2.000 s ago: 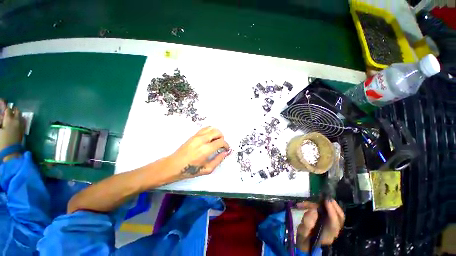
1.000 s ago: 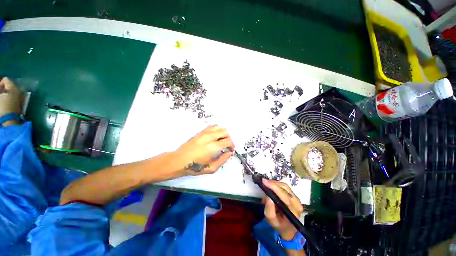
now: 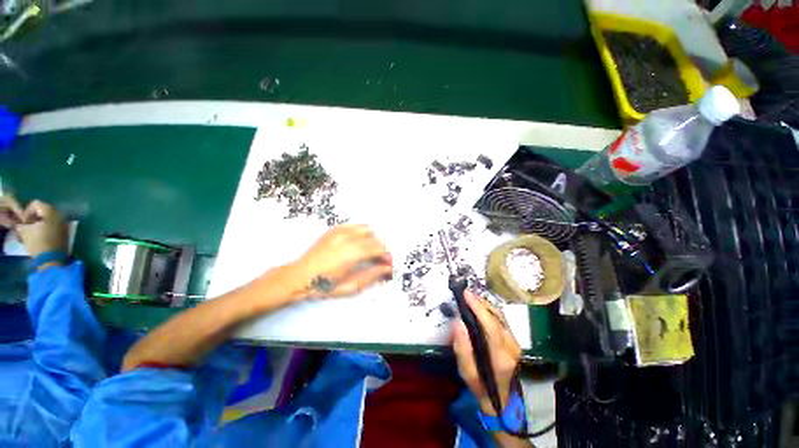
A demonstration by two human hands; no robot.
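My right hand (image 3: 491,350) is closed around the black handle of a soldering iron (image 3: 473,328). The iron's thin metal tip points up over scattered small dark and silvery pieces (image 3: 427,258) on the white board (image 3: 377,162). My left hand (image 3: 350,258) rests low over the board, left of these pieces, with its fingers bunched together. Something small may be between its fingertips, but it is too small to tell. A heap of small green-brown components (image 3: 298,182) lies at the board's upper left.
A tan ring (image 3: 549,278) with whitish matter, a fume fan (image 3: 530,197), a clear bottle (image 3: 653,144) and a yellow sponge (image 3: 663,328) stand right. A yellow parts tray (image 3: 613,66) is upper right. A solder spool (image 3: 131,269) and another person's hands (image 3: 39,229) are left.
The right hand first came in with the iron from the lower right to the left fingertips. Its tip has since moved away, up and right over the scattered pieces. The camera view has shifted.
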